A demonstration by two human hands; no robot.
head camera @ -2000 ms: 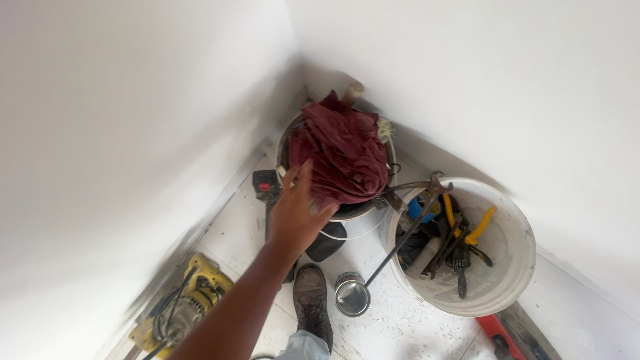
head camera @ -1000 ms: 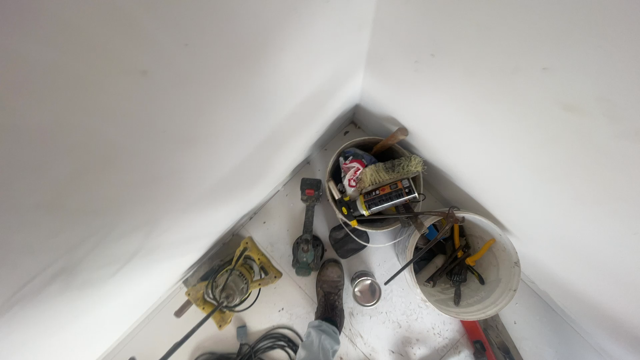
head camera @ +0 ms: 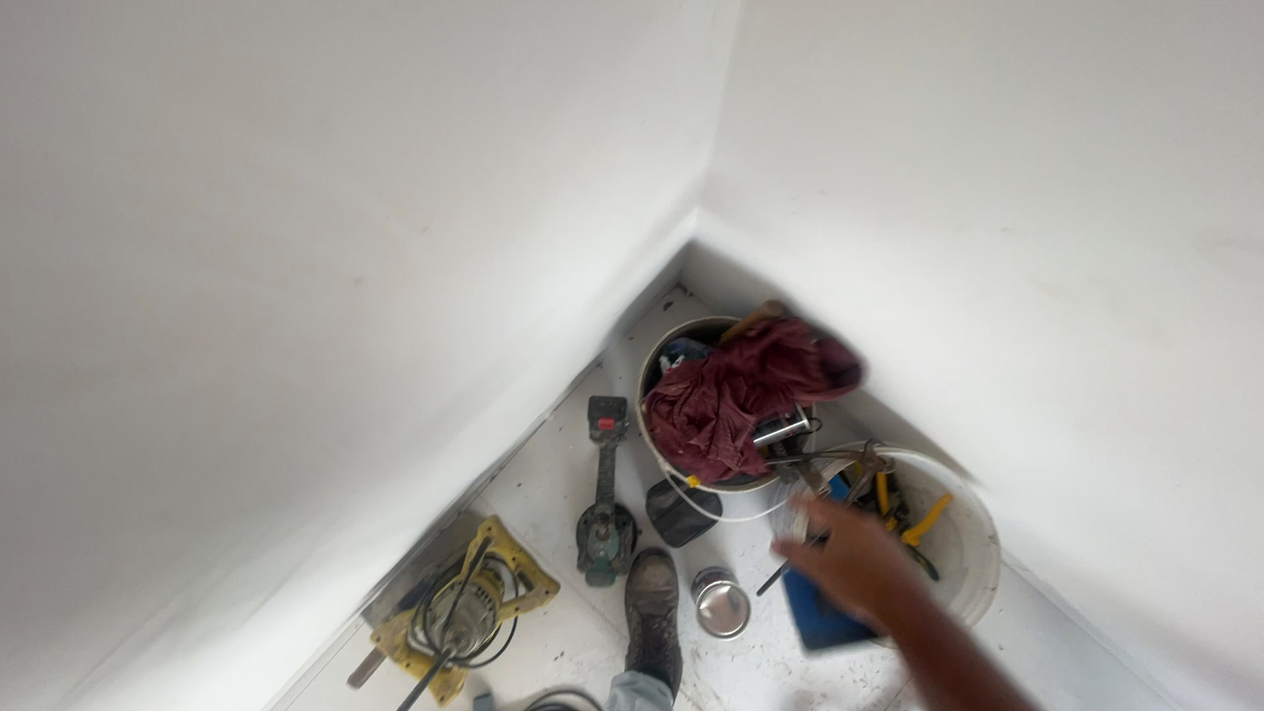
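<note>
My right hand (head camera: 839, 558) reaches in from the lower right, blurred, over the near left side of a white bucket (head camera: 978, 583) of hand tools. A flat blue object (head camera: 820, 617) lies directly under or against it; whether the fingers grip it cannot be told. Beyond the hand, pliers with yellow handles (head camera: 926, 521) stick up in that bucket. A dark red cloth (head camera: 726, 400) is draped over a second bucket (head camera: 647, 434), partly covering a silver and black tube (head camera: 782, 427). My left hand is out of view.
Left of the buckets are a green cordless power tool (head camera: 604, 538), a dark pouch-like object (head camera: 683, 513) and a yellow corded power tool (head camera: 464, 607). A round metal can (head camera: 723, 604) stands beside a boot (head camera: 652, 602). White walls (head camera: 889, 178) meet behind the buckets.
The red cloth, out of view one second ago, lies over the corner bucket again. My right hand has come in at the tool bucket, where the flat blue object now shows. The left hand seen earlier is gone.
</note>
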